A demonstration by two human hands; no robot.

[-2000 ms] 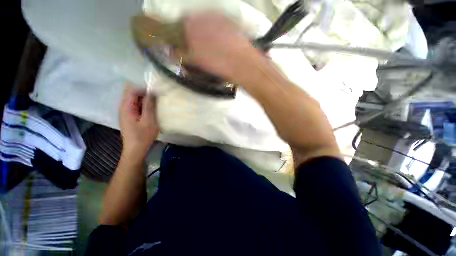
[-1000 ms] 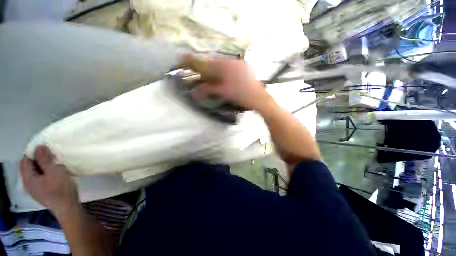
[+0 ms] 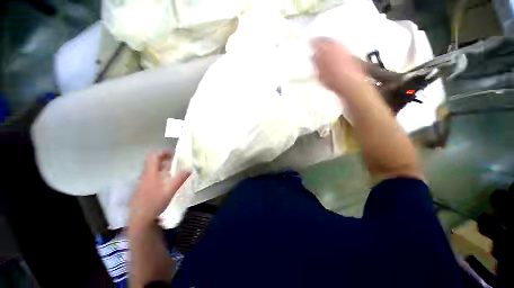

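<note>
A cream-white garment (image 3: 248, 112) lies bunched over the right part of the pale grey padded arm (image 3: 118, 121). A small white label (image 3: 173, 127) sticks out at its left edge. My left hand (image 3: 151, 188) is at the garment's lower left edge, thumb and fingers apart, the thumb close to or touching the cloth. My right hand (image 3: 337, 64) is blurred above the garment's upper right part; whether its fingers grip cloth cannot be told. The dark iron (image 3: 394, 84) stands to the right of my right wrist, out of my hand.
More cream cloth (image 3: 169, 22) is heaped behind the padded arm. A hose and cable (image 3: 445, 59) run right from the iron. Striped black-and-white cloth (image 3: 114, 259) is at the lower left. A yellowish board (image 3: 345, 134) is at the table's near edge. Grey-green floor shows at right.
My right hand has let go of the iron, which is now at the right. The garment has shifted right and lies bunched, baring the arm's rounded end. My left hand has moved right and opened.
</note>
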